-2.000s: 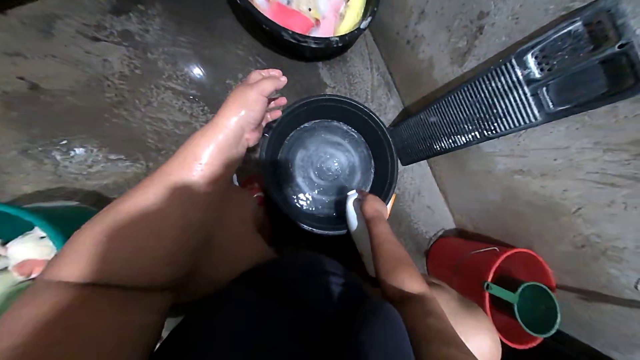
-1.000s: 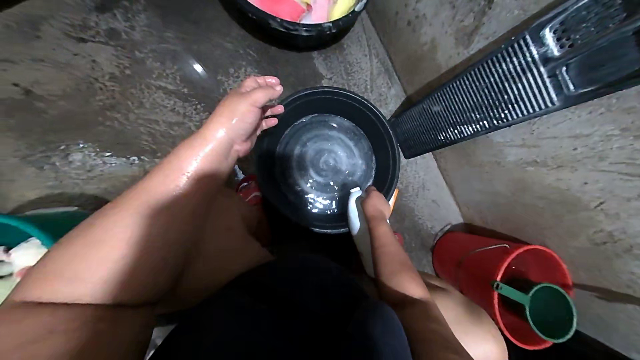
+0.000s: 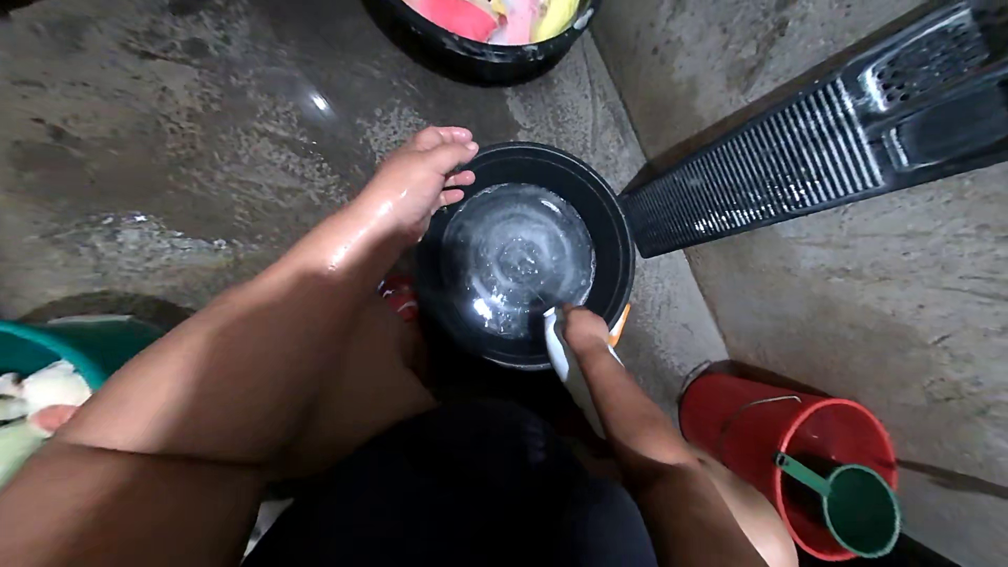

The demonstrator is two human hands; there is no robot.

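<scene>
A round black plastic bucket [image 3: 622,260] with cloudy water in it stands on the floor in front of me. My left hand [image 3: 429,177], wet and with nothing in it, is at the bucket's upper left rim, its fingers bent and somewhat apart. At the lower right rim, my right hand [image 3: 587,327] is closed around a white container [image 3: 557,346], perhaps a bottle, whose narrow end points over the water. The lower part of that container is hidden by my forearm. Ripples ring the middle of the water.
A black washboard [image 3: 756,173] leans by the concrete wall at right. A red bucket [image 3: 732,409] holds a green dipper [image 3: 862,508]. Above is a black basin [image 3: 504,67] with colourful soapy cloths; a green tub [image 3: 102,350] with cloths stands at left.
</scene>
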